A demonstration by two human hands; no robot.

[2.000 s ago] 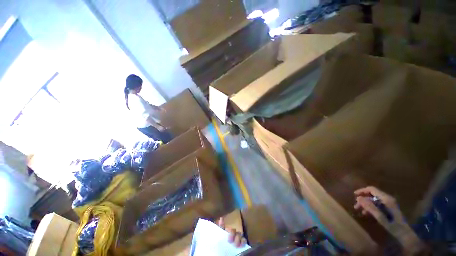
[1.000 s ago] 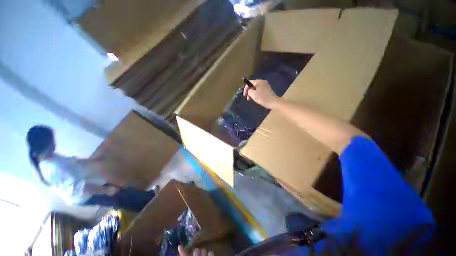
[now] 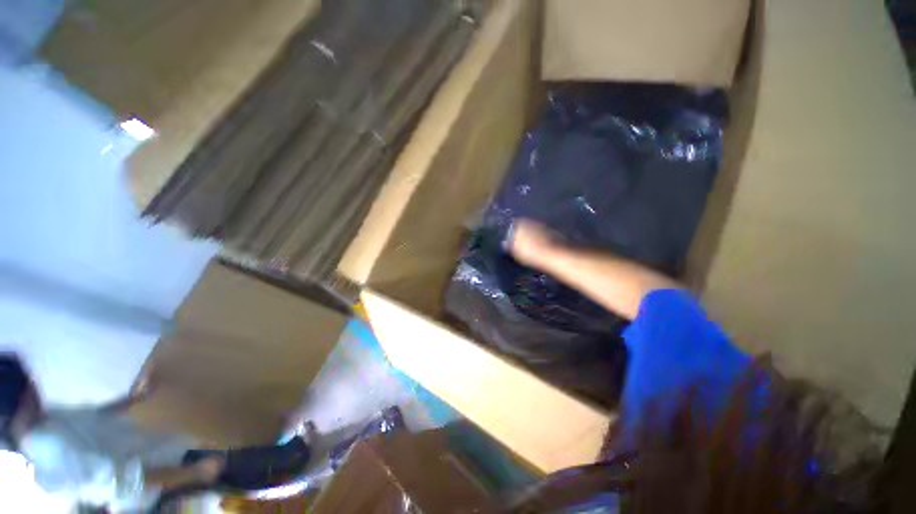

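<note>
An open brown carton (image 3: 432,191) stands in front of me, its flaps up. Dark garments in shiny clear plastic (image 3: 613,181) lie inside it. My right hand (image 3: 527,244) reaches into the carton over the left part of the packs; it is blurred, and I cannot tell whether it touches them or whether the pen is still in it. My left hand is not in view.
Flattened cardboard (image 3: 301,131) is stacked beyond the carton at the upper left. Another person (image 3: 80,452) is at the lower left beside a cardboard panel (image 3: 236,351). A second carton (image 3: 402,477) stands at the bottom, past the floor tape.
My right hand has gone from above the carton down into it. The view has moved closer to the carton. The flap over the packs has opened outward. My left hand's fingers have left the view.
</note>
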